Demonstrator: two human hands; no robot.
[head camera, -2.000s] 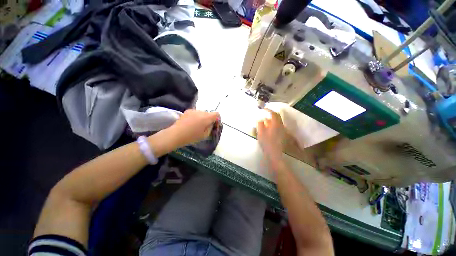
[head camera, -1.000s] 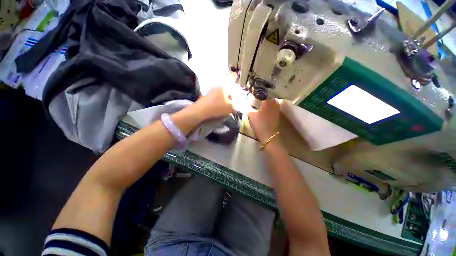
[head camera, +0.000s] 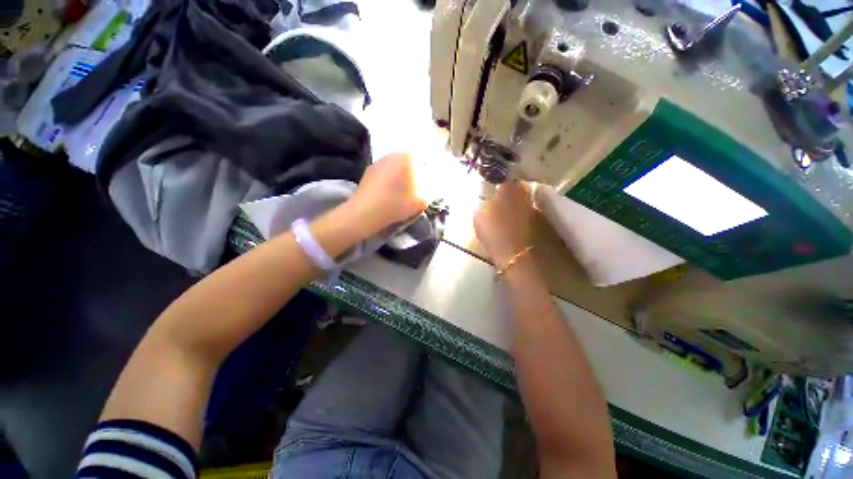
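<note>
The sewing machine (head camera: 599, 122) stands at the right with its lamp lit and its screen bright. My left hand (head camera: 391, 192) is closed on the edge of the garment (head camera: 248, 112), left of the presser foot (head camera: 488, 164). The garment is dark grey and light grey and lies heaped at the left. Its gathered edge hangs under my left hand. My right hand (head camera: 506, 220) is just below the presser foot with its fingers bent. Glare hides its fingertips, and I cannot tell whether it holds anything.
A loose white sheet (head camera: 608, 239) is tucked beside the machine head. Small tools (head camera: 765, 402) lie at the table's right end. The green table edge (head camera: 440, 341) runs above my lap. Printed plastic bags (head camera: 70, 103) lie at the far left.
From two seconds ago, the view is closer to the machine and my left hand has moved towards the needle with the garment edge. Since one second ago, it has drawn slightly back left.
</note>
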